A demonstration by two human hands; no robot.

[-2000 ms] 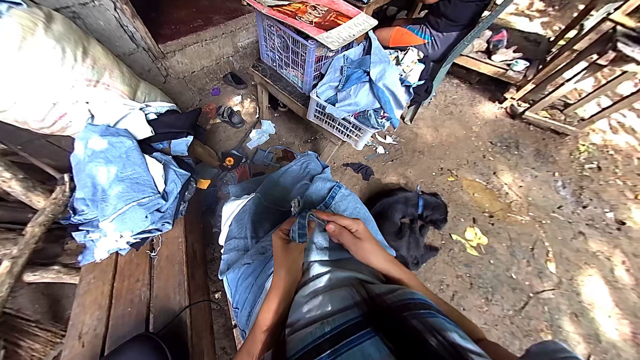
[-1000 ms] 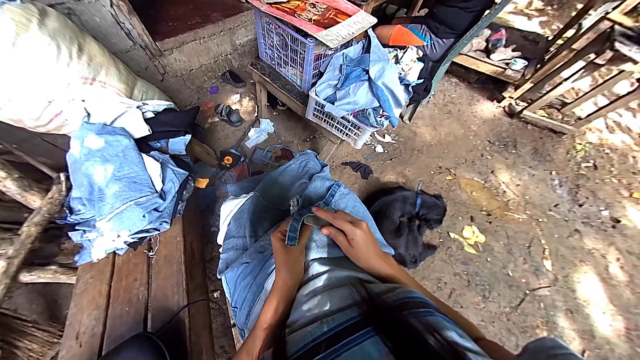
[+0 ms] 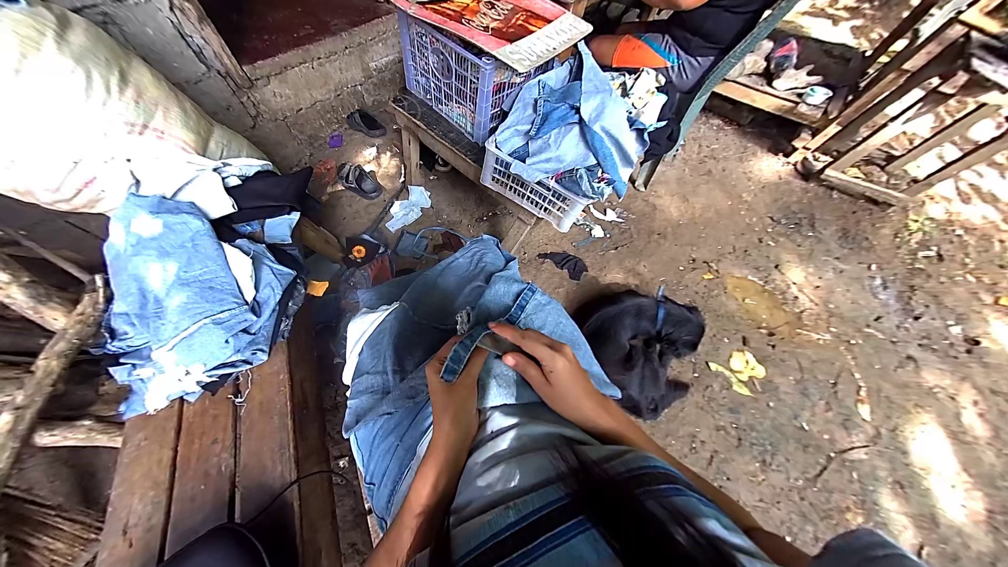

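Blue denim cloth [image 3: 425, 315] is spread over my lap. A narrow denim strip with stitched edges [image 3: 458, 361] runs up from between the thumb and fingers of my left hand [image 3: 455, 390], which grips its lower end. My right hand [image 3: 551, 370] holds a small flat greyish object [image 3: 496, 343] against the strip; whether it is a blade or another tool I cannot tell. A frayed spot in the denim [image 3: 464, 320] shows just above the hands.
A wooden bench [image 3: 209, 465] with piled denim pieces [image 3: 189, 291] is at left, beside a stuffed sack [image 3: 102, 110]. Plastic crates [image 3: 445, 71] and a seated person [image 3: 669, 47] are ahead. A black dog [image 3: 638, 346] lies on the dirt ground close by my right side.
The denim strip, bunched between my fingers two seconds ago, now lies extended across the cloth. My hands have shifted only slightly.
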